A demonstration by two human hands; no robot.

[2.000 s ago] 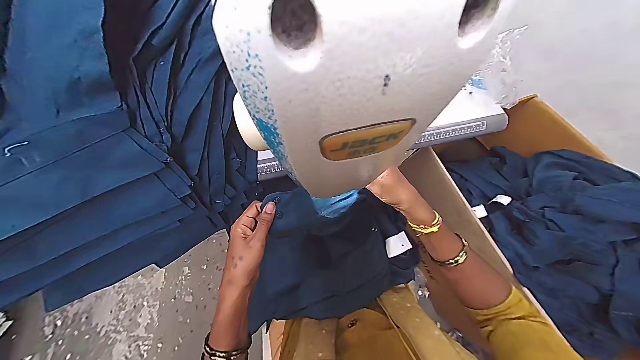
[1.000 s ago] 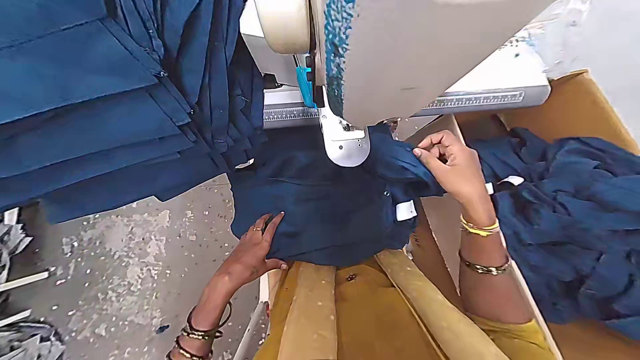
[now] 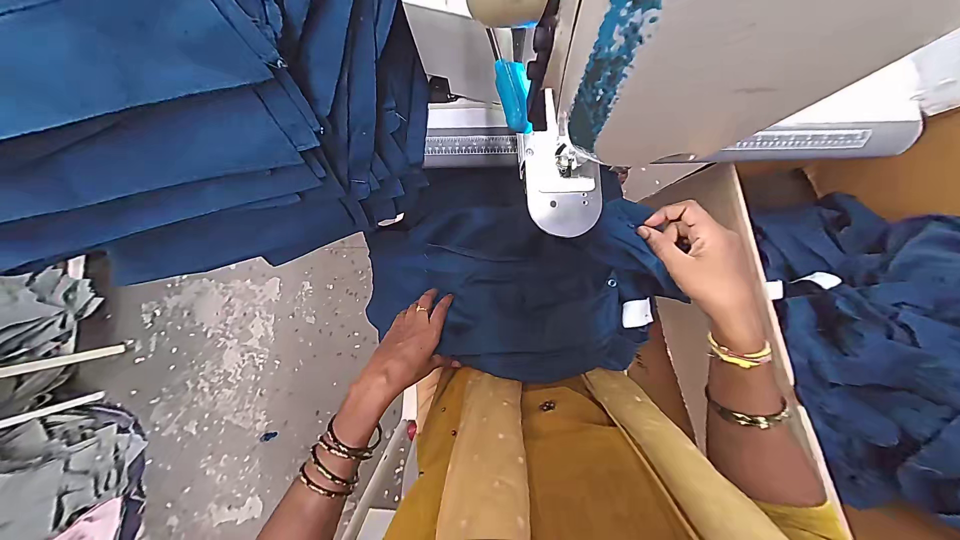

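Note:
A dark blue garment (image 3: 510,292) lies spread below the metal plate (image 3: 564,195) of a white Jack sewing machine (image 3: 720,67). My left hand (image 3: 409,341) rests on the garment's lower left edge, fingers slightly apart. Between the thumb and fingers of my right hand (image 3: 694,259) is the garment's upper right edge. A white label (image 3: 637,313) and a small round button or snap (image 3: 612,283) show on the garment's right side. The machine's needle area is partly hidden by its head.
Stacked dark blue cloth pieces (image 3: 150,150) fill the upper left. To the right, a cardboard box (image 3: 885,157) holds more dark blue garments (image 3: 877,352). Grey cloth scraps (image 3: 45,322) and pale rods (image 3: 60,362) are at the far left, beside the speckled floor (image 3: 217,375).
Two seconds ago both hands were up close to the machine head, holding the garment; now my left hand is lower, on its near edge. The view has shifted, showing the metal plate.

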